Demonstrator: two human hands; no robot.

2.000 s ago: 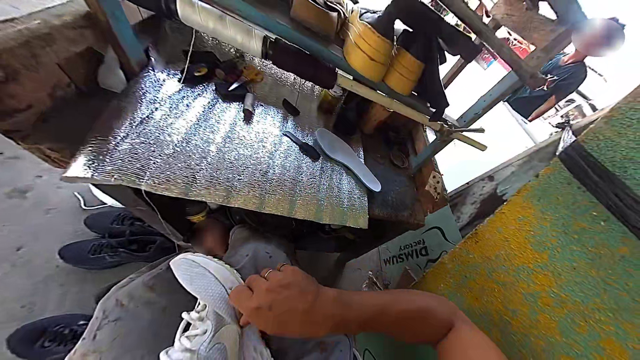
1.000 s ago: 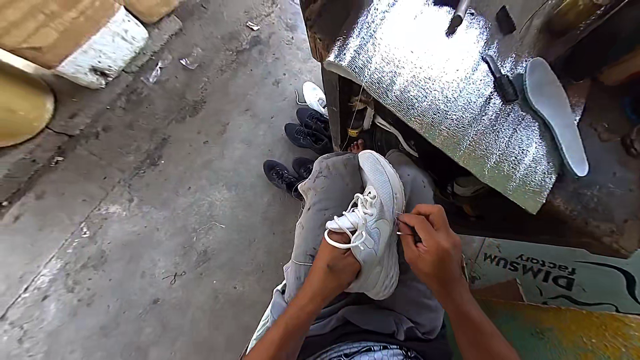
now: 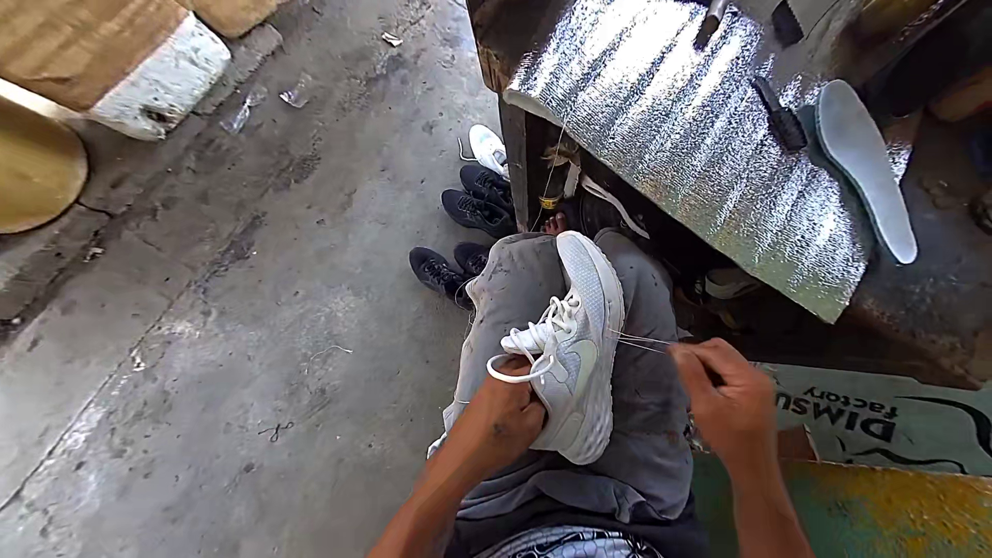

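A white sneaker (image 3: 593, 341) with loosened white laces lies across my lap, toe pointing away from me. My left hand (image 3: 508, 407) reaches into the shoe's opening, its fingers hidden inside, so its grip cannot be seen. To the right of the shoe, my right hand (image 3: 721, 384) is closed on a thin thread (image 3: 643, 341). Pale strands run taut from the edge of the sole to its fingertips. Whether a needle or hook is also in those fingers cannot be told.
Foil-covered sheeting (image 3: 697, 147) on the bench holds a black brush (image 3: 777, 116) and a grey insole (image 3: 866, 167). Black shoes (image 3: 477, 209) and a white shoe (image 3: 488, 149) stand on the concrete floor. A painted board (image 3: 891, 504) is at the lower right.
My right hand has moved away from the shoe's side to the right, and strands now stretch between them. The left hand stays in the shoe. The view swung left and down after the oldest frame.
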